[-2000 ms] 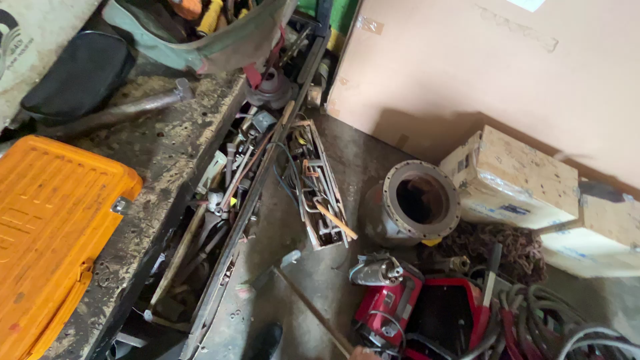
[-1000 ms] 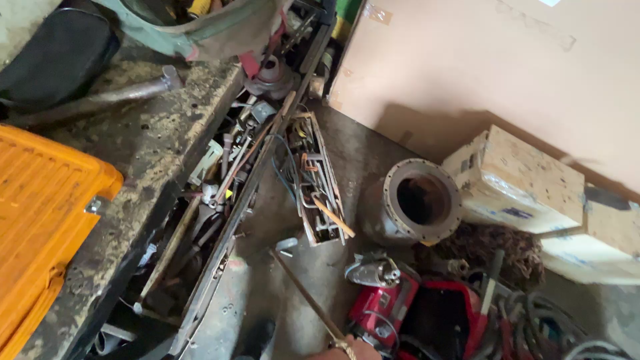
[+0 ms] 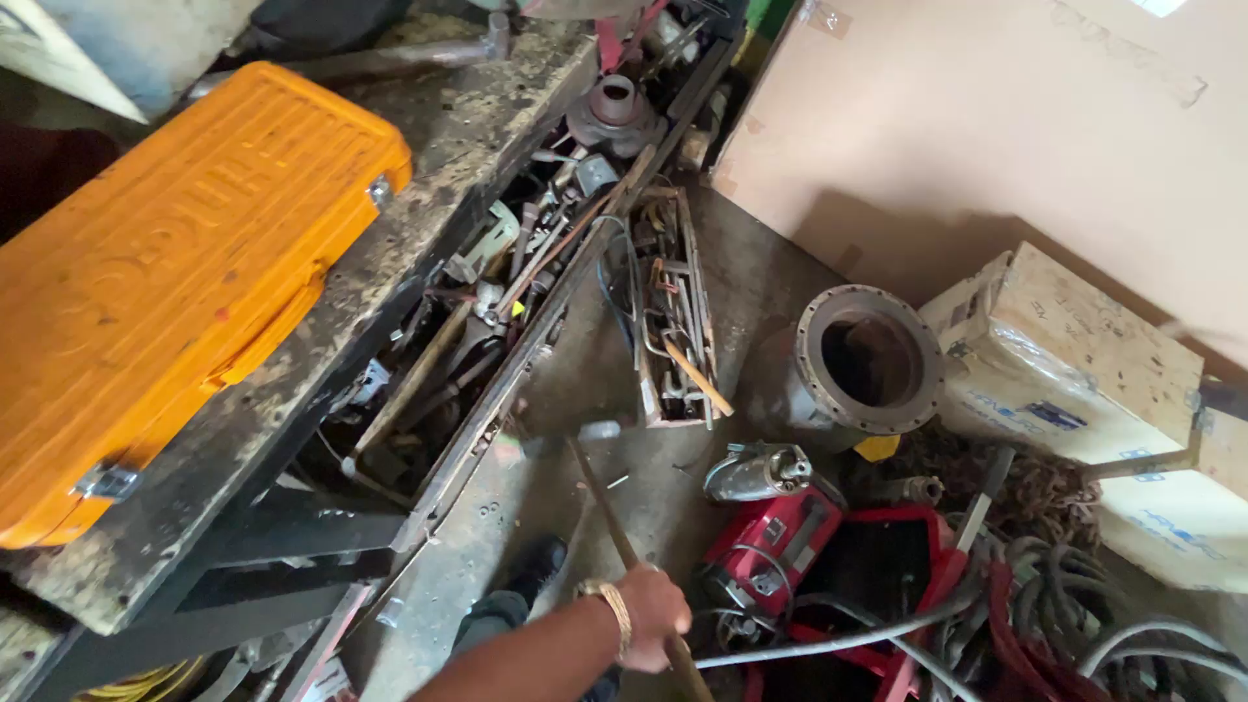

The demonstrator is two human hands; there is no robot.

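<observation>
My left hand (image 3: 648,619) comes in from the bottom, with a braided bracelet at the wrist. Its fingers are closed around a long wooden handle (image 3: 609,512), which slants from upper left to lower right above the concrete floor. The handle's far end is blurred; a pale grey piece (image 3: 599,430) shows beside it, and I cannot tell whether they are joined. To the right of the hand lie a red machine casing (image 3: 775,546) and a metal power tool (image 3: 759,472). My right hand is out of view.
An orange plastic case (image 3: 195,283) rests on a worn workbench (image 3: 390,244). Beside it runs a trough of tools (image 3: 507,283). A narrow tool tray (image 3: 680,312), a flanged metal cylinder (image 3: 868,359), boxes (image 3: 1082,341) and coiled cables (image 3: 1053,604) are on the floor.
My left hand, barely showing at the bottom edge before, is now in view with its wrist and forearm. The wooden handle is still in its grip. The view has shifted slightly.
</observation>
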